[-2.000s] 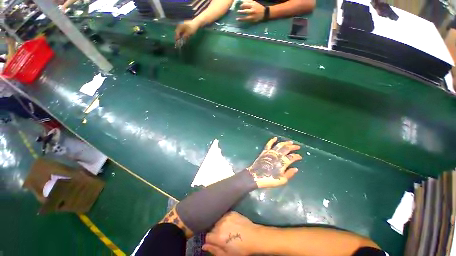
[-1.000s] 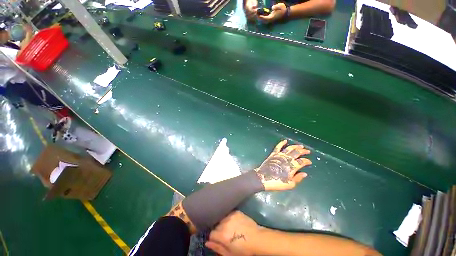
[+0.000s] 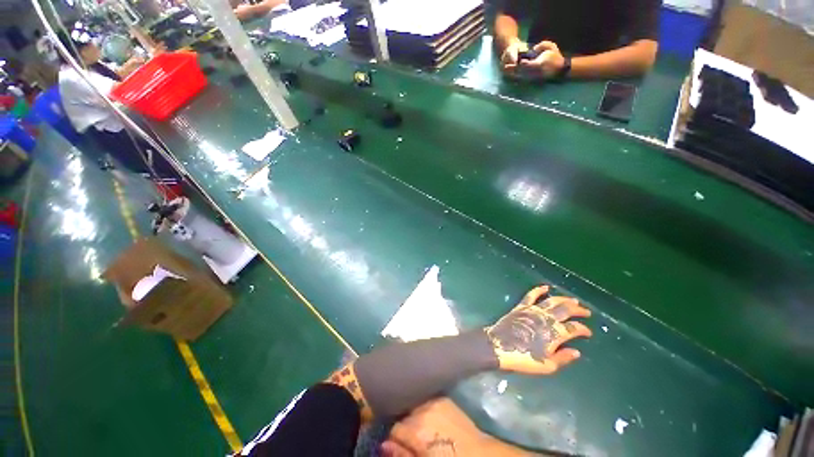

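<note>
My left hand (image 3: 538, 336), tattooed and with a grey sleeve on the forearm, lies palm down on the green bench (image 3: 553, 415) with its fingers spread and nothing in it. My right hand (image 3: 436, 430) is bent in against the underside of my left forearm at the bottom edge; its fingers are mostly hidden or cut off, so I cannot see whether it holds anything. A torn white paper sheet (image 3: 423, 311) lies just beyond the sleeve.
Black part-built units (image 3: 349, 139) with yellow patches lie on the far belt. Across it, a person's hands (image 3: 534, 61) hold a small dark thing near a phone (image 3: 617, 101). Stacked boards (image 3: 750, 134) stand right, a red basket (image 3: 161, 85) left, a carton (image 3: 170, 290) on the floor.
The view has swung left and up, so the scene has shifted right and down. My hands keep their pose. The person opposite has brought both hands together around a small dark thing.
</note>
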